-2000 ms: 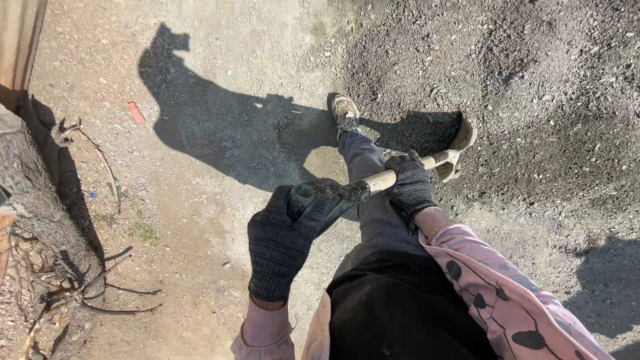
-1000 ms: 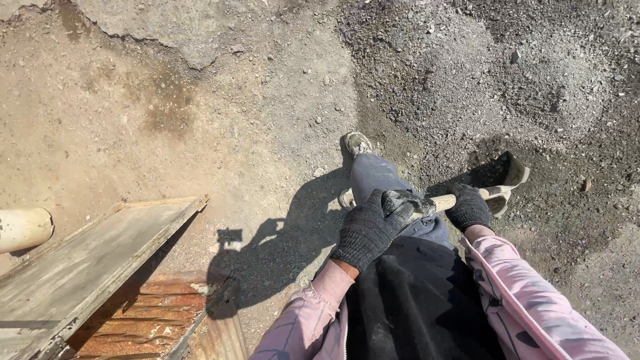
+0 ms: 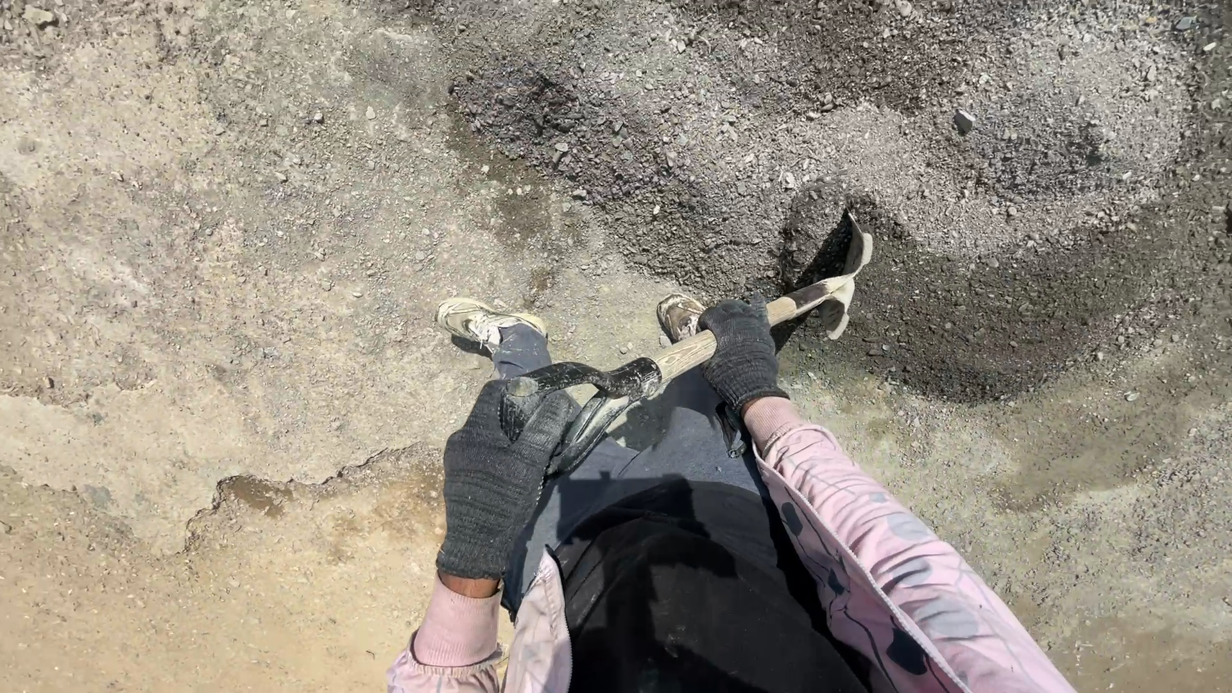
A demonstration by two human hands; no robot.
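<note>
My left hand [image 3: 500, 476], in a dark knit glove, is closed on the black D-shaped grip of a shovel [image 3: 686, 356]. Further down the light wooden shaft, my right hand [image 3: 741, 354], gloved alike, is wrapped around it. The shovel slants up to the right across my legs. Its pale metal blade [image 3: 850, 277] is seen nearly edge-on beside the gravel pile [image 3: 712, 164], and what it carries, if anything, is hidden. Fingers of both hands are partly hidden by the handle and the gloves.
Grey gravel spreads over the upper right, with a darker patch [image 3: 972, 346] right of the blade. My two shoes stand on the ground, the left shoe [image 3: 489, 320] and the right shoe [image 3: 680, 316]. A cracked edge [image 3: 241, 486] runs through the ground at lower left.
The view has turned a lot; the wooden boards and the pale pipe end at left are out of sight. Both hands have stayed on the shovel. My feet now stand further apart.
</note>
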